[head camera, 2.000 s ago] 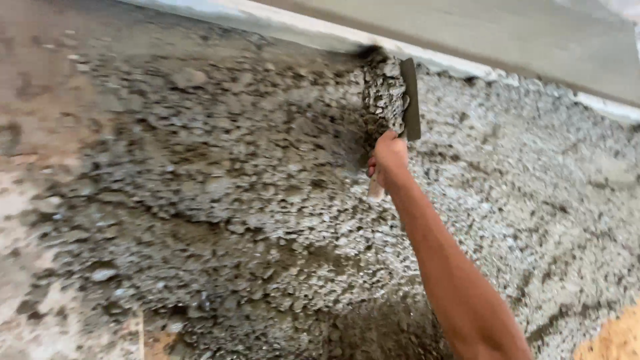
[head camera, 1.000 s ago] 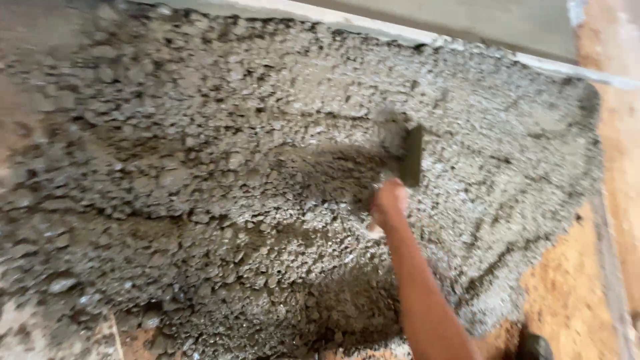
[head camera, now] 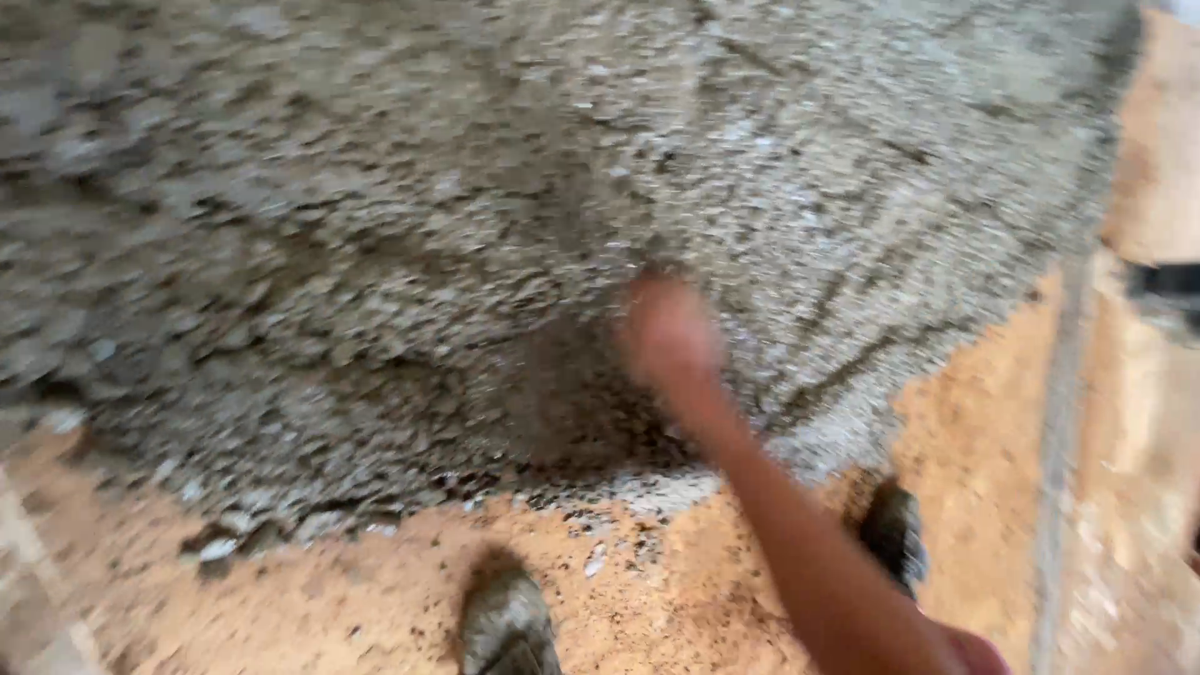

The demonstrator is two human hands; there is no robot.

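My right hand (head camera: 670,328), strongly blurred, reaches in from the lower right and is closed low over a heap of wet grey mortar (head camera: 356,234). A smooth brownish smear (head camera: 581,394) lies just left of it and below; blur hides whether this is the steel trowel's blade or a shadow. The trowel's handle cannot be made out in the fist. The mortar is coarse and lumpy at the left, flatter with streaks at the right. My left hand is out of view.
My shoes, one at the bottom middle (head camera: 509,619) and one further right (head camera: 892,534), stand on an orange-brown floor (head camera: 375,600) with mortar crumbs. A grey strip (head camera: 1059,450) runs along the floor at the right. A dark object (head camera: 1167,281) lies beyond it.
My right hand has come from the mortar's far side by the pale edge, where it held a trowel, to the near side. The view has shifted toward my feet.
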